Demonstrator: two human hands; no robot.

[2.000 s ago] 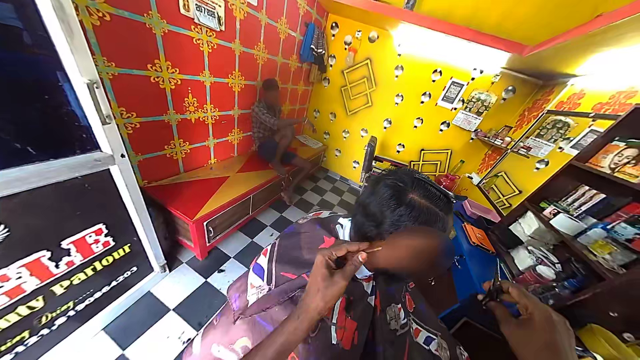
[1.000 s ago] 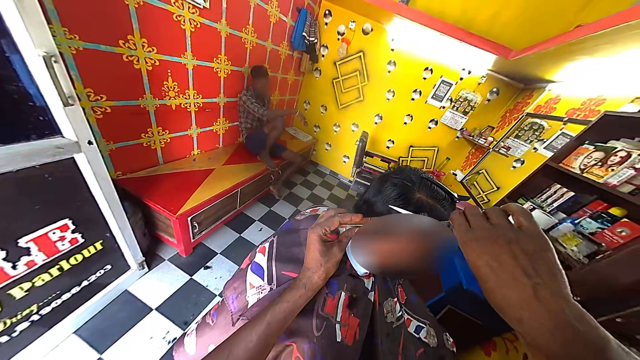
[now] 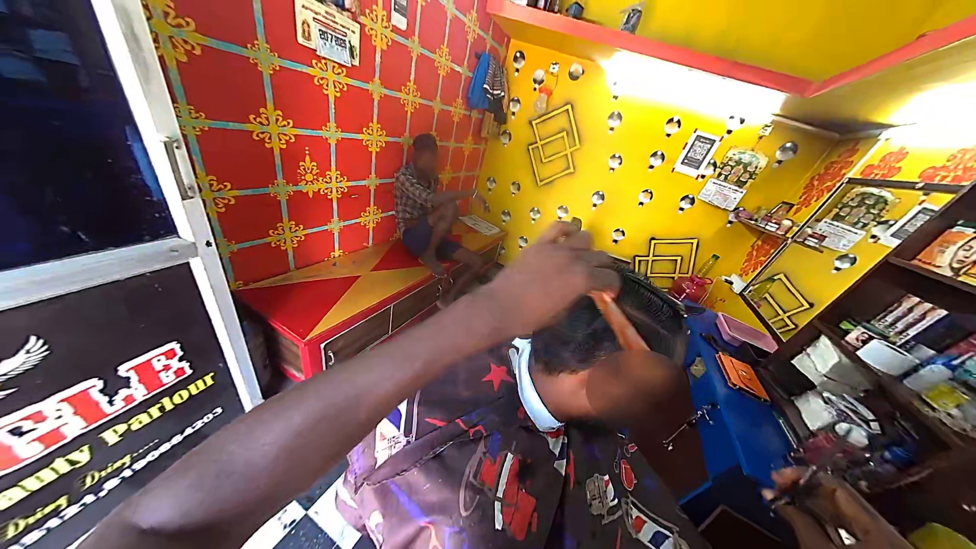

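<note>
A seated person wears a dark patterned barber's cape with a pale blue-white neck strip. My left hand, blurred, reaches across to the side of the person's short dark hair, its fingers bent. A small dark end shows above these fingers, and an orange-brown strip lies below them; whether the hand grips a comb is not clear. Low on the right, away from the head, my right hand holds dark-handled scissors, partly blurred and hard to make out.
A blue counter beyond the cape bears an orange case and a pink tray. Crowded dark shelves stand on the right. Another person sits on a red and yellow bench by the patterned wall. A glass door stands left.
One second ago both hands were at the front of the head, with scissor blades at the hair. Now my right hand is down at the right, and my left hand is higher over the hair.
</note>
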